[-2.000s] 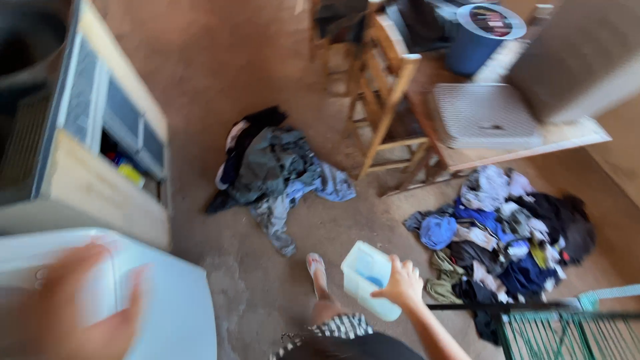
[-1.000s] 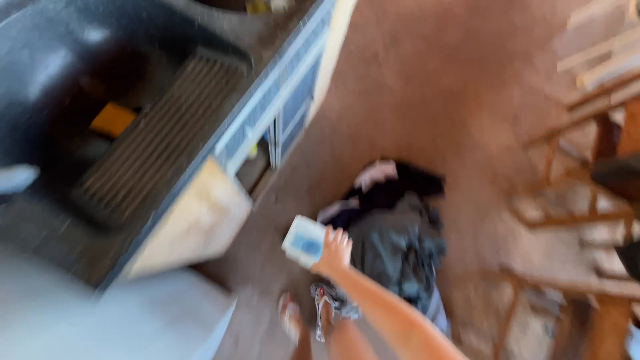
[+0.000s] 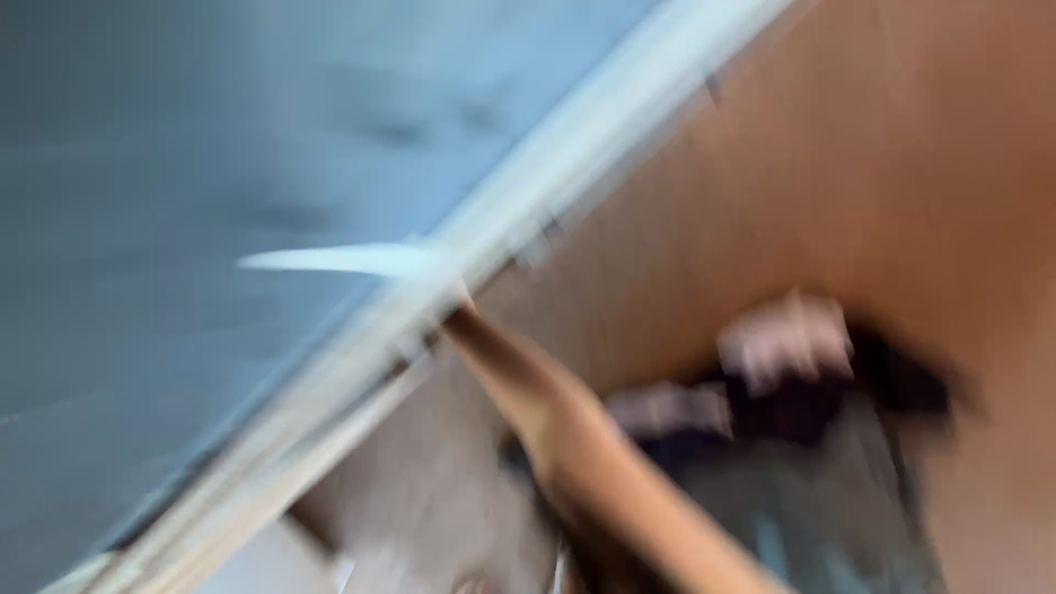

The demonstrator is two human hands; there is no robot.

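Observation:
Strong blur covers the head view. My right forearm reaches up from the bottom right, and my right hand (image 3: 459, 302) is at the pale edge of a blue-grey surface, mostly hidden or smeared. A pale, pointed shape (image 3: 346, 260) lies just left of the hand, over that surface; whether it is part of the white container cannot be told, nor whether my fingers hold it. My left hand is out of view.
The blue-grey surface (image 3: 206, 165) fills the upper left, its long pale edge (image 3: 577, 148) running diagonally. Dark and grey clothes (image 3: 792, 462) with a pink piece lie on the brown floor (image 3: 932, 165) at the right.
My left hand, blurred at the lower left two seconds ago, is out of view. My right hand held a white container with blue contents in both earlier frames; now its grip is unclear. The view has swung left.

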